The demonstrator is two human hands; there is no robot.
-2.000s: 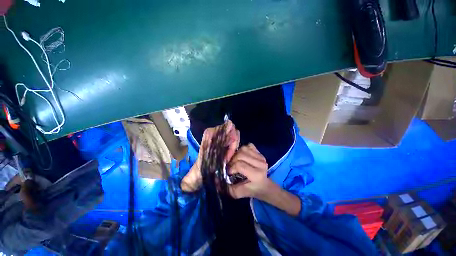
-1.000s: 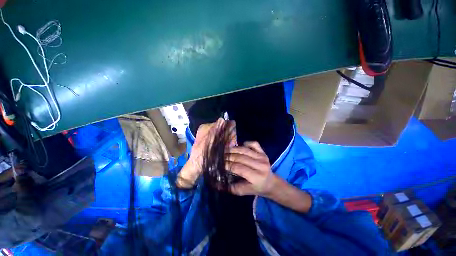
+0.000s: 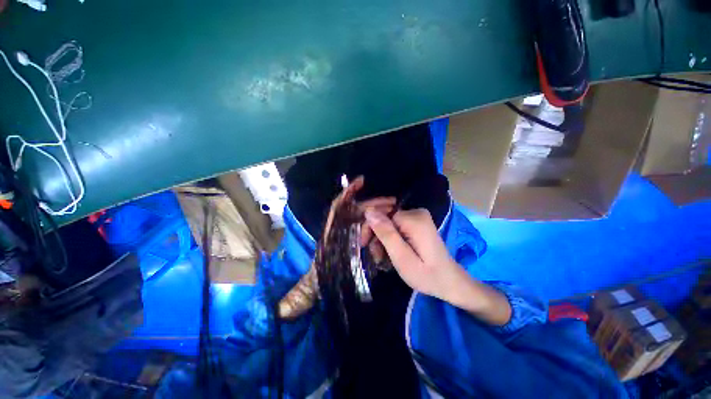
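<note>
A white unit with a pale, shiny side is held over my lap, mostly hidden by dark hair-like strands and my fingers. A small white tip shows above my left fingers. My left hand is around the unit from the left, partly covered by the strands. My right hand is at the unit's upper right side, with thumb and fingers drawn together near its top. Whether the right fingers pinch a part cannot be told.
The green bench lies ahead. A white cable and thin wire coil lie at left. The black and orange screwdriver is at right. Open boxes stand below; a person's grey sleeve is at lower left.
My right hand has shifted right and turned, with its fingers now near the unit's top. More of the unit's pale side shows. The view has shifted slightly.
</note>
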